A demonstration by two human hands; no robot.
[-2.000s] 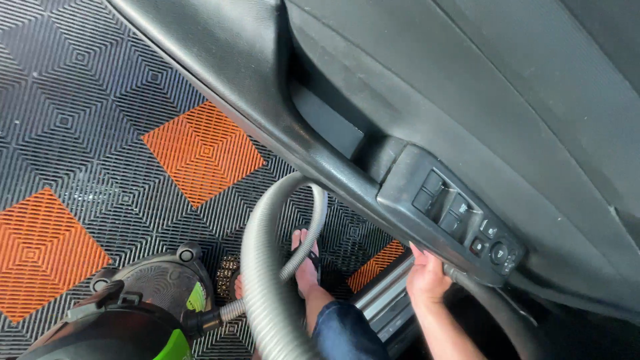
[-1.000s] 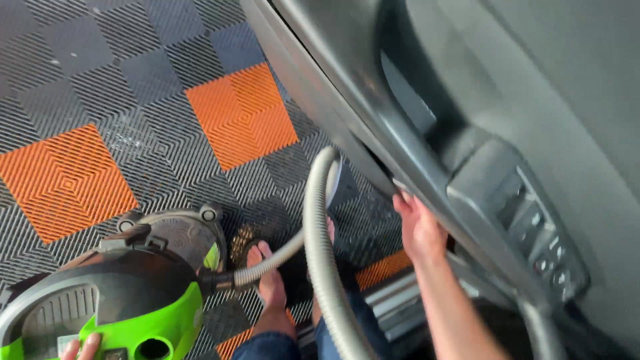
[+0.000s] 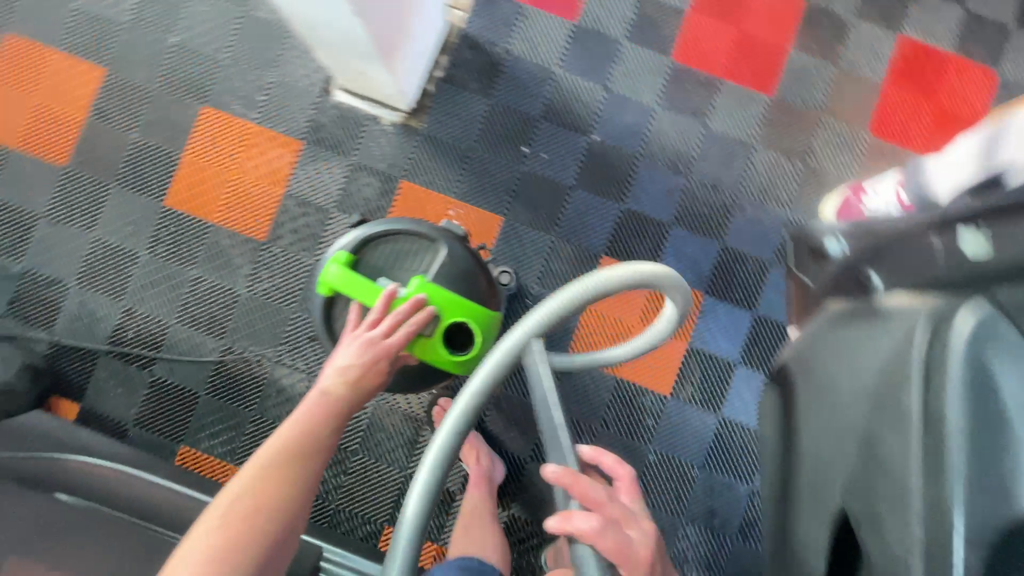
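A canister vacuum cleaner (image 3: 412,300) with a black body and a bright green top handle stands on the tiled floor. My left hand (image 3: 380,340) lies on its green top with the fingers spread. A grey corrugated vacuum hose (image 3: 496,364) loops to the right of the canister and runs down out of view. My right hand (image 3: 604,508) is at a flat grey vacuum tube (image 3: 548,400), with the thumb and fingers around it; how firmly it grips is unclear.
A car door (image 3: 880,432) stands at the right, and dark car bodywork (image 3: 72,512) fills the lower left. A white pillar base (image 3: 384,56) rises at the top. Another person's shoe (image 3: 872,196) is at the upper right. A thin cable (image 3: 136,350) lies at the left.
The view has swung away from the door's inner panel. My right hand has left the door edge and is now at the grey tube. My left hand now shows fully on the vacuum's top.
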